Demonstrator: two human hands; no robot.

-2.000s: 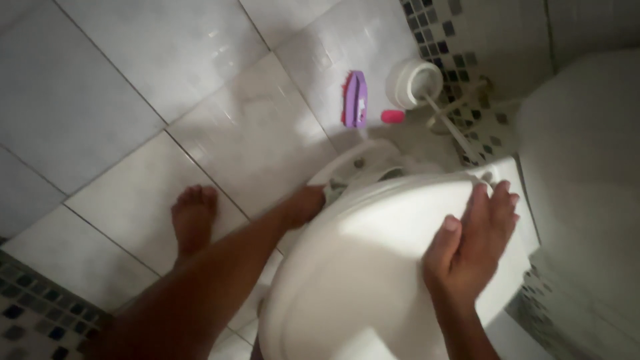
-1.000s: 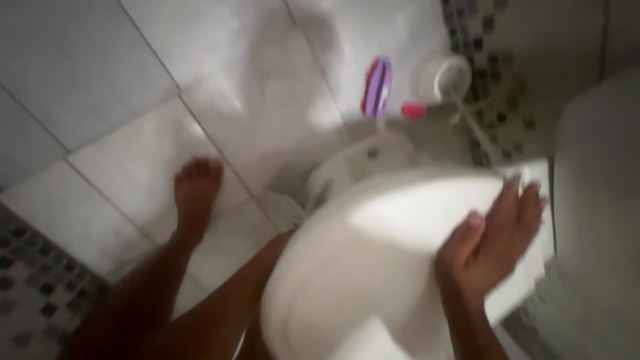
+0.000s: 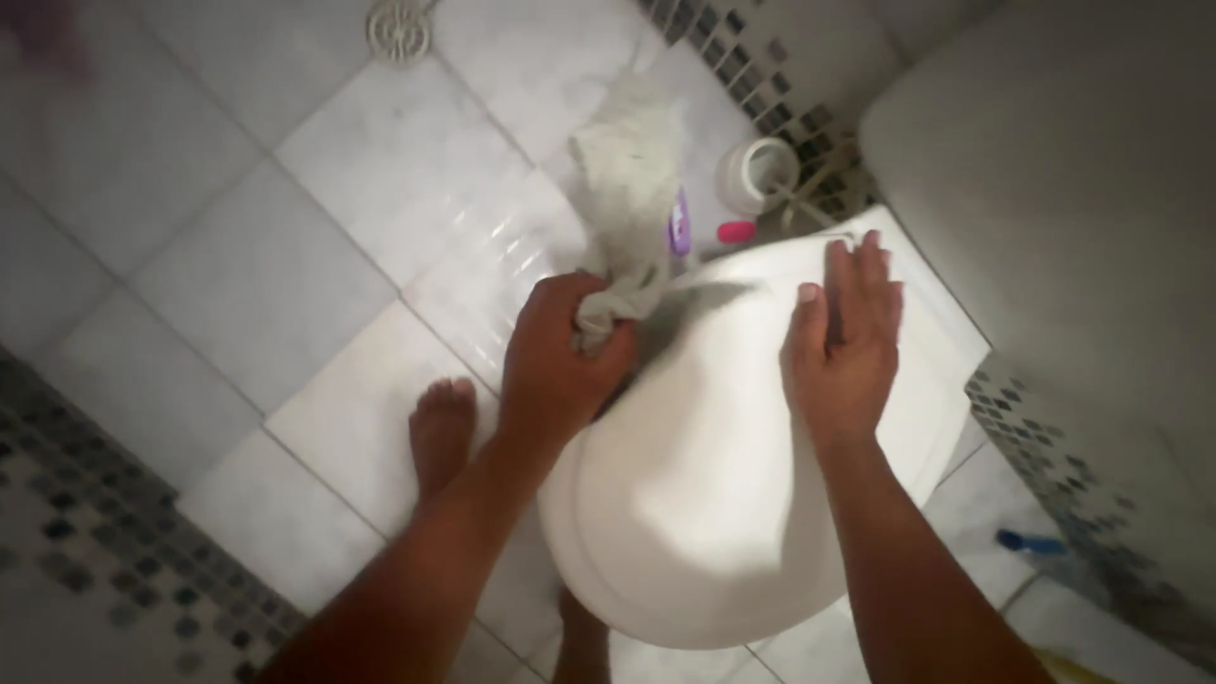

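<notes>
My left hand grips one end of a greyish-white cloth at the left edge of the closed toilet lid. The rest of the cloth stretches away beyond the hand, over the floor side. My right hand lies flat on the back part of the lid, palm down, fingers pointing to the hinge end and holding nothing. Beyond the lid, a purple scrubbing brush is partly covered by the cloth in this view. Beside it are a small pink object and a white round container.
White floor tiles surround the toilet, with a round floor drain at the top. Mosaic strips run along the walls. A large pale surface, likely the toilet tank, stands at right. A blue object lies at lower right. My bare foot is left of the toilet.
My left hand, low beside the bowl two seconds ago and hidden one second ago, is now raised at the lid's edge with the cloth in it. My right hand remains on the lid.
</notes>
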